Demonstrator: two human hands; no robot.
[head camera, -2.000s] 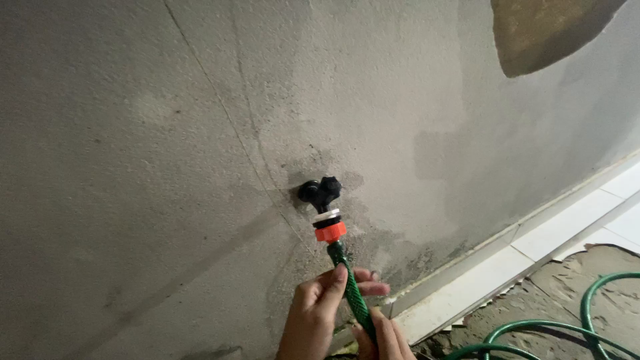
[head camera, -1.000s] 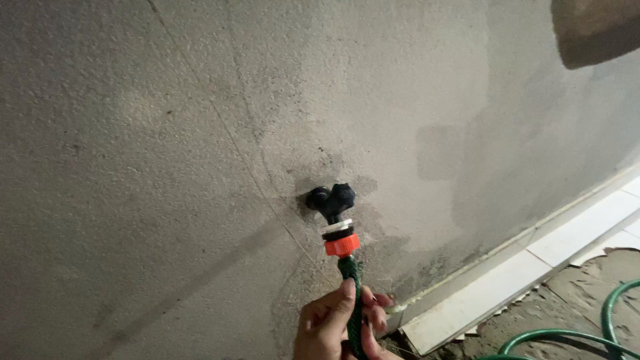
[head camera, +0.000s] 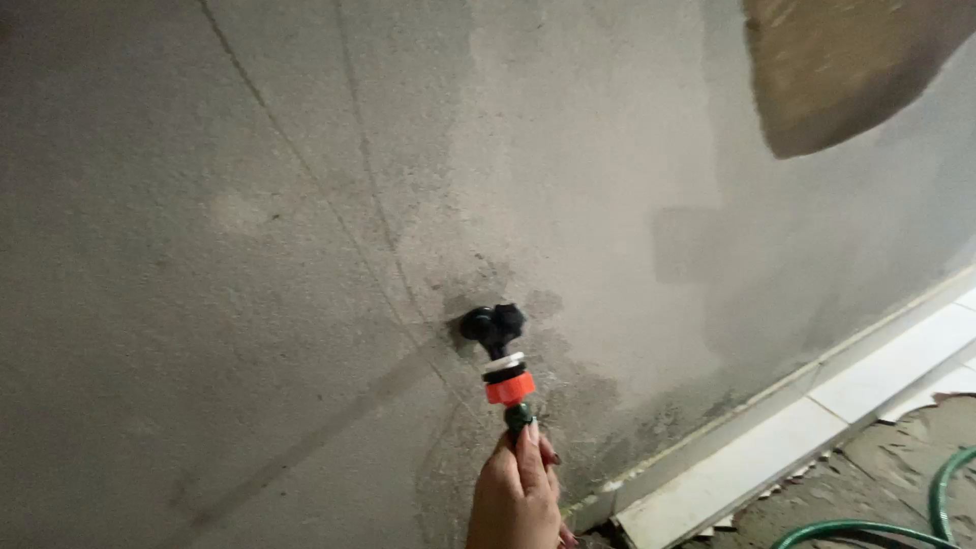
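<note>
A black tap (head camera: 494, 324) sticks out of the grey wall. Under its spout sit a white ring (head camera: 505, 361), a black collar and an orange hose connector (head camera: 511, 390), in line with the green hose end (head camera: 518, 416). My left hand (head camera: 520, 488) is closed around the hose just below the connector, thumb along it. Most of the hose below is hidden by that hand. A small bit of finger (head camera: 568, 536) shows at the bottom edge beside the left wrist; it seems to belong to my right hand, and what it touches is hidden.
The stained plaster wall (head camera: 305, 305) has faint cracks and a brown patch (head camera: 846, 76) at the upper right. White tiles (head camera: 732, 488) run along its base. Green hose coils (head camera: 854, 528) lie on the rough floor (head camera: 877, 473) at the lower right.
My left hand has moved up the hose, closer to the orange connector. My right hand, on the hose below two seconds ago, is now almost wholly out of sight.
</note>
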